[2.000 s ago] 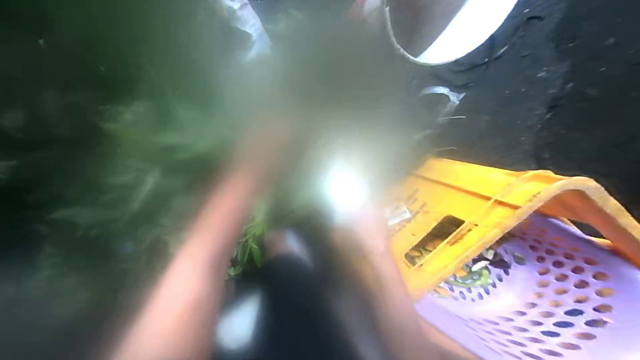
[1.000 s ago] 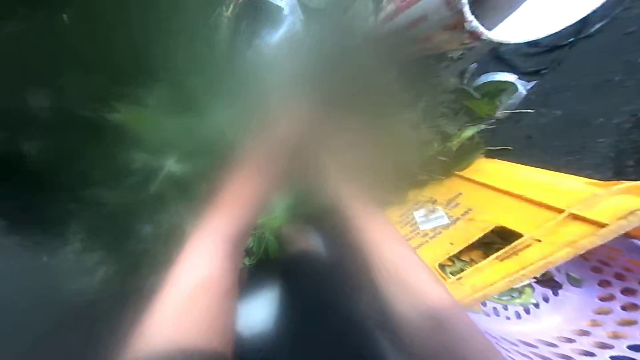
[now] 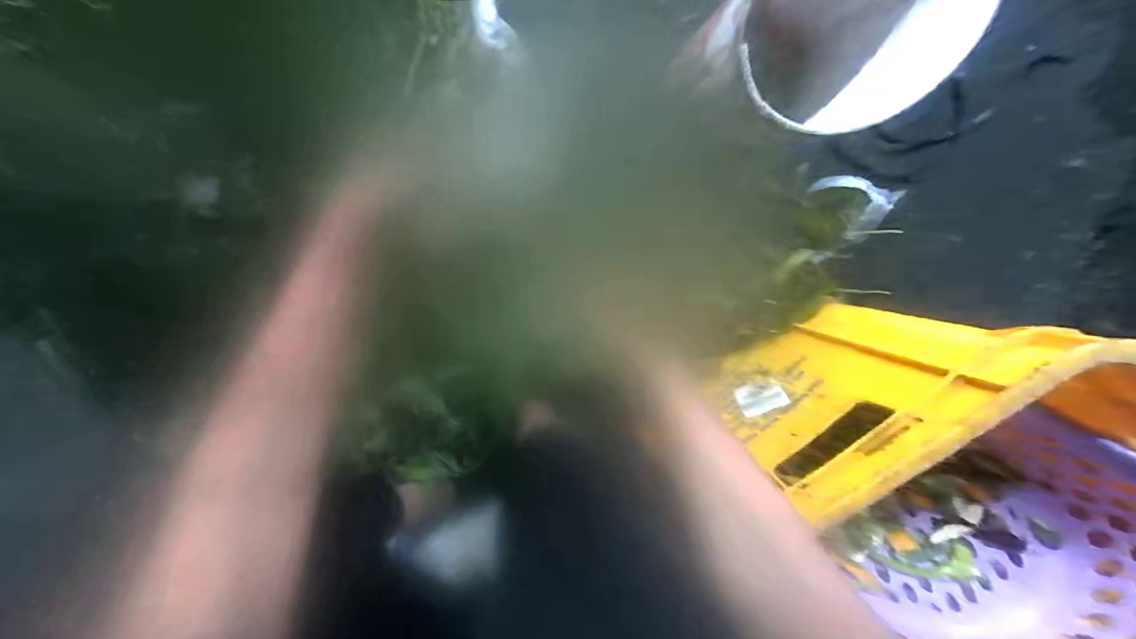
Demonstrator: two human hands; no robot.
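Note:
A large blurred patch covers the middle of the head view and hides the fingers of both hands. My left hand (image 3: 377, 182) shows only as a smear at the end of the left forearm, over dark green leafy plants (image 3: 417, 417). The right forearm reaches up from the lower right, and my right hand (image 3: 621, 319) is lost in the blur, left of a yellow plastic crate (image 3: 887, 355). Whether either hand holds anything cannot be seen.
Under and beside the crate sits a purple perforated plastic basket (image 3: 1047, 559) with plant scraps inside. A white round container (image 3: 887, 89) lies at the upper right, its mouth showing. Below it is a pale curved strip (image 3: 856, 188) on dark ground (image 3: 1003, 231).
The forearms are farther apart than one second ago, when they nearly met in the blur. The view has shifted somewhat.

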